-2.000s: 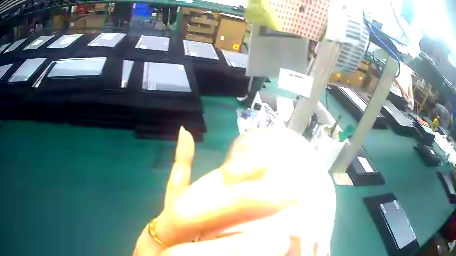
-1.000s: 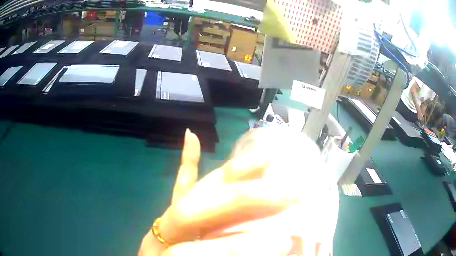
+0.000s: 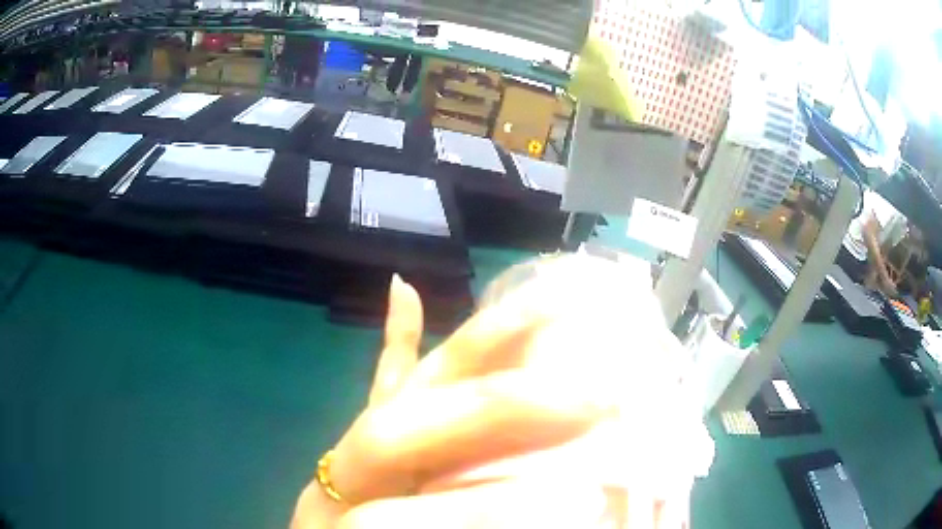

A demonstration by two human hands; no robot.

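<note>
My left hand [image 3: 465, 413], with a gold band at its lower left, fills the lower middle, close to the camera and strongly overexposed. One digit points up at its left; the other fingers curl against a glaring white thing [image 3: 630, 413]. That thing has a lumpy right edge and may be a cloth; glare hides its shape. A paler, see-through rim shows above the fingers. My right hand cannot be made out apart from the glare.
Black foam trays with silver-grey panels [image 3: 401, 201] stand at the left and back. Pale posts [image 3: 795, 294], a label card [image 3: 662, 227] and a white tool cup [image 3: 715, 356] stand right of the hand. A panel [image 3: 837, 496] lies lower right on the green mat [image 3: 155, 413]. A person's arm [image 3: 878, 253] shows far right.
The trays, posts and panels have shifted right and down in the picture as the view turned. The hand stays curled against the white thing, slightly further right.
</note>
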